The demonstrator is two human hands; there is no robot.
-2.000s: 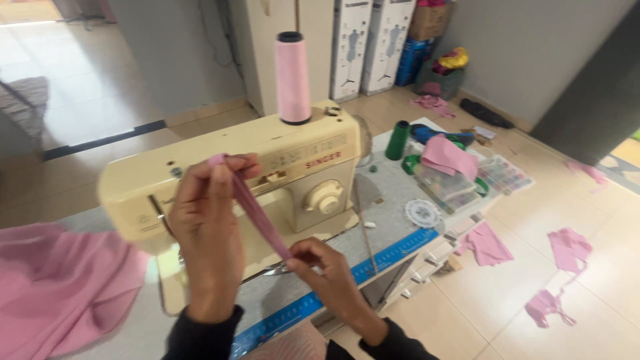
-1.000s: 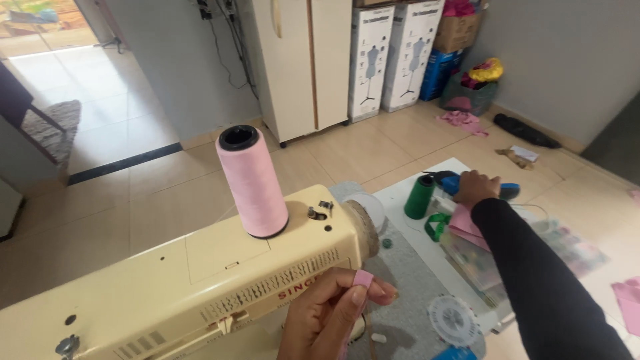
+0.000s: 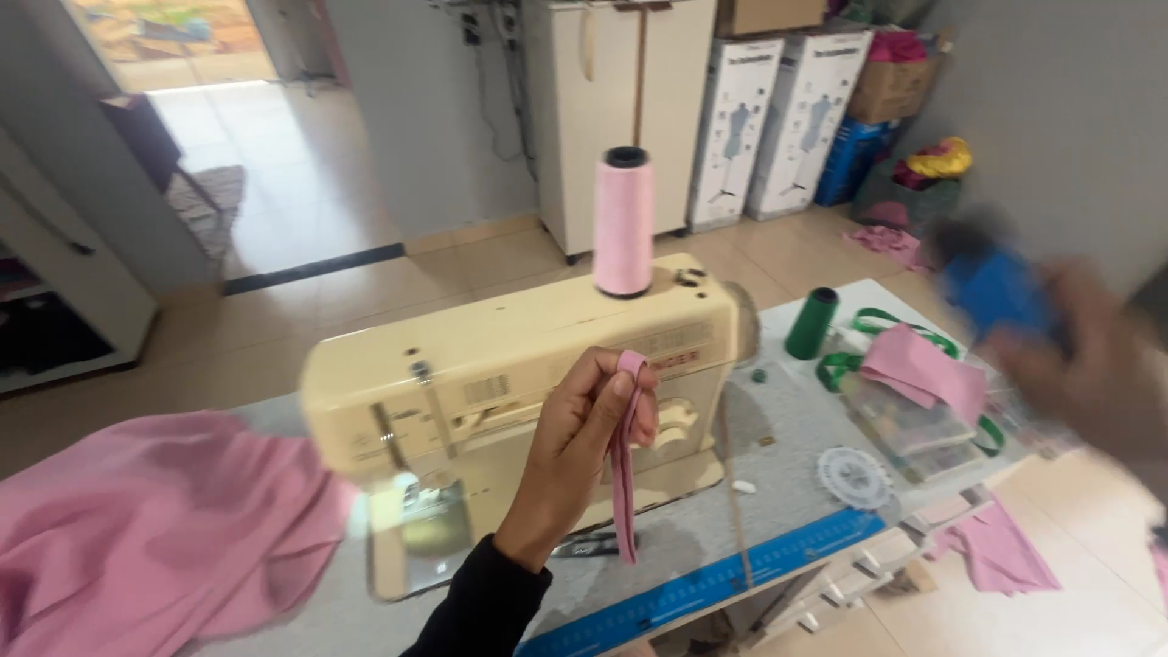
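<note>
My left hand [image 3: 593, 415] pinches a narrow pink fabric strip [image 3: 623, 484] near its folded top end, and the rest hangs down. Behind it stands a cream Singer sewing machine [image 3: 511, 338] with a cone of pink thread [image 3: 624, 224] on top. At the right, blurred by motion, my right hand [image 3: 1086, 356] is raised with a blue and dark object [image 3: 999, 287] in its grip; its kind cannot be told. Nearest below that hand are a pink fabric piece [image 3: 922, 365] and a clear plastic box [image 3: 912, 424].
Pink fabric [image 3: 173, 520] lies left of the machine. A blue ruler [image 3: 712, 584] runs along the table's front edge. A green thread cone [image 3: 811, 324], green ribbon [image 3: 838, 370] and a round pin wheel [image 3: 854, 477] are on the right side. Pink scraps [image 3: 999, 547] lie on the floor.
My right hand was at the strip's lower end, then reached to the blue object on the table's right side; now it holds that object raised. The left hand keeps the strip.
</note>
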